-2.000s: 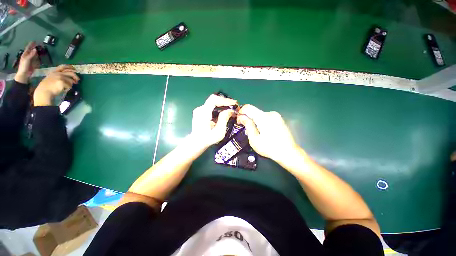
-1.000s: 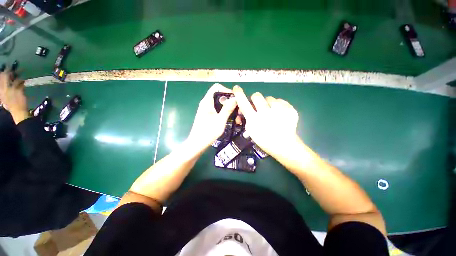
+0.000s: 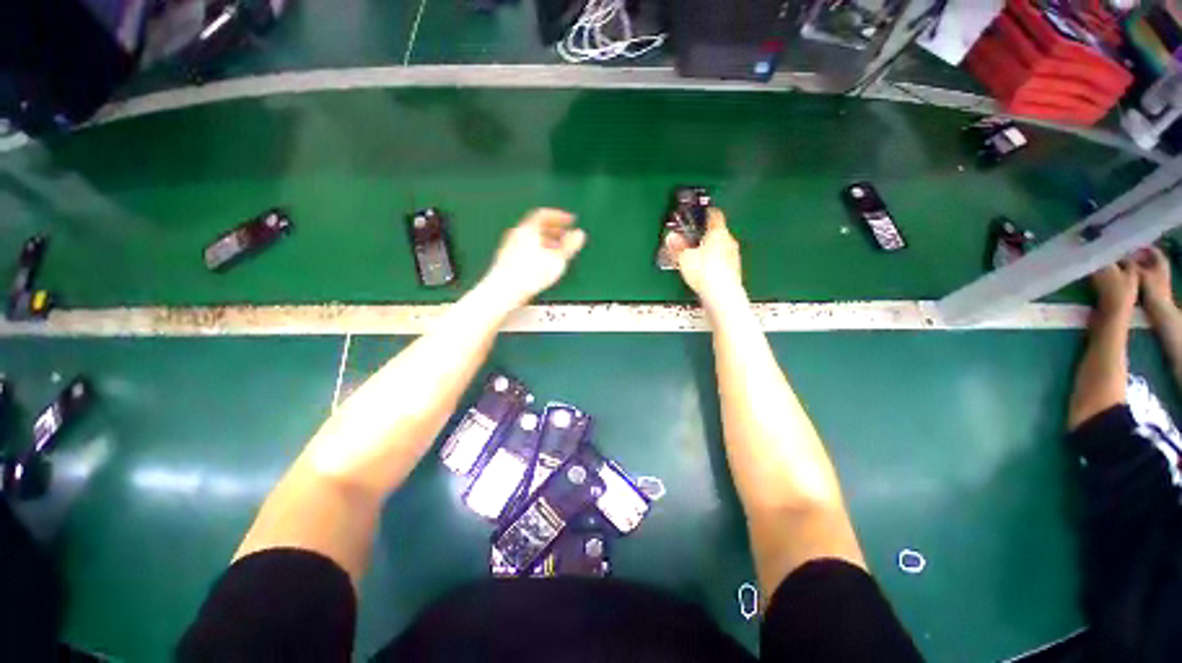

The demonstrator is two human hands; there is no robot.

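Note:
My right hand (image 3: 709, 257) is over the green conveyor, with its thumb and fingers on a black handheld device (image 3: 684, 214). My left hand (image 3: 534, 254) is above the conveyor, empty, with its fingers loosely curled and apart. Another device (image 3: 432, 247) lies to its left, not touched. A pile of overlapping black devices (image 3: 547, 518) lies on the near bench between my forearms, some with pale labels up. Small white loops lie on the bench, one beside the pile (image 3: 651, 488), one near my right sleeve (image 3: 748, 600) and one farther right (image 3: 911, 561).
More devices lie on the conveyor, at left (image 3: 246, 240) and right (image 3: 875, 216). A worn pale metal strip (image 3: 622, 317) divides conveyor from bench. A slanted grey bar (image 3: 1037, 253) stands at right, near another person's hands (image 3: 1134, 279). Red trays (image 3: 1056, 65) and white cables (image 3: 607, 33) are beyond.
The view has tipped towards the conveyor. Both hands have left the near bench and reached forward and apart. My right hand has come onto a conveyor device. The pile shows more devices, and more loops are visible.

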